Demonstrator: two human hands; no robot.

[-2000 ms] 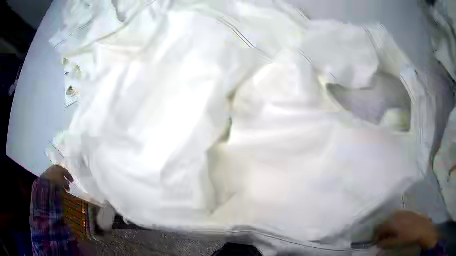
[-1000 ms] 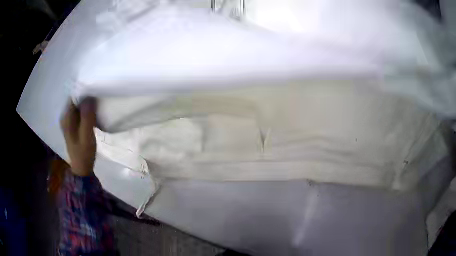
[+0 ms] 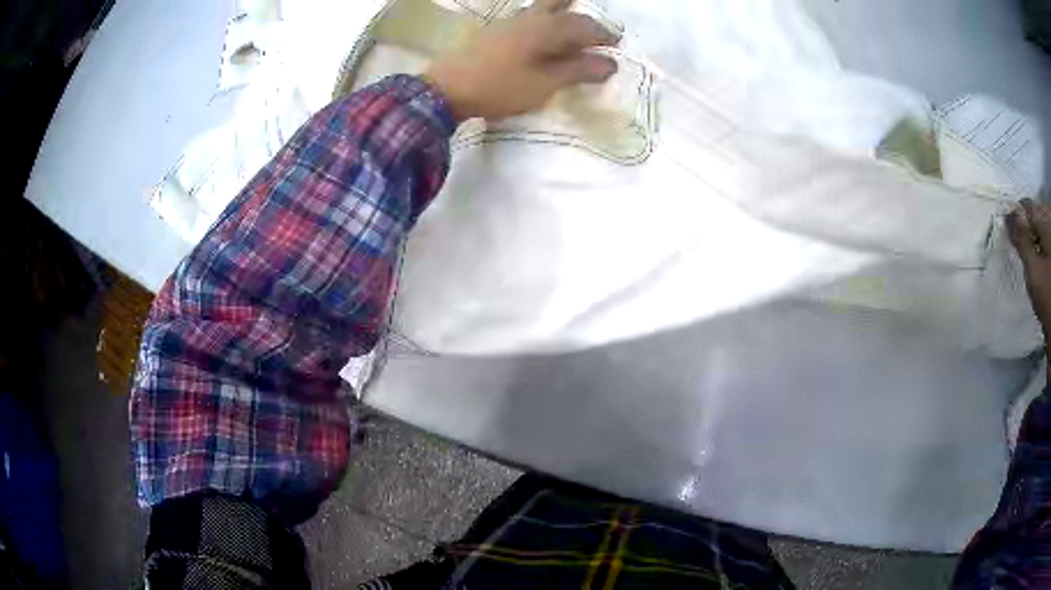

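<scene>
An off-white garment (image 3: 553,254) lies spread on the table, with thin dark stitch lines along its seams. My left hand (image 3: 519,63) reaches over the garment's upper part and rests by a stitched collar-like piece (image 3: 599,121) with a rounded corner. Its fingers are slightly bent; whether they grip the cloth I cannot tell. My right hand (image 3: 1031,236) is at the far right edge, partly cut off by the picture's rim, with its fingertips on the garment's right end. The garment's lower edge curves across the table.
The white-grey table (image 3: 645,438) has its near edge in front of my body. Speckled floor (image 3: 415,484) shows below it. A brown slatted stool (image 3: 121,328) is at the left, and something blue is at the lower left. My plaid sleeve covers part of the cloth.
The raised, blurred cloth has come down and lies flatter on the table. My left hand has moved from the garment's left end to its upper middle. My right hand has come into view at right.
</scene>
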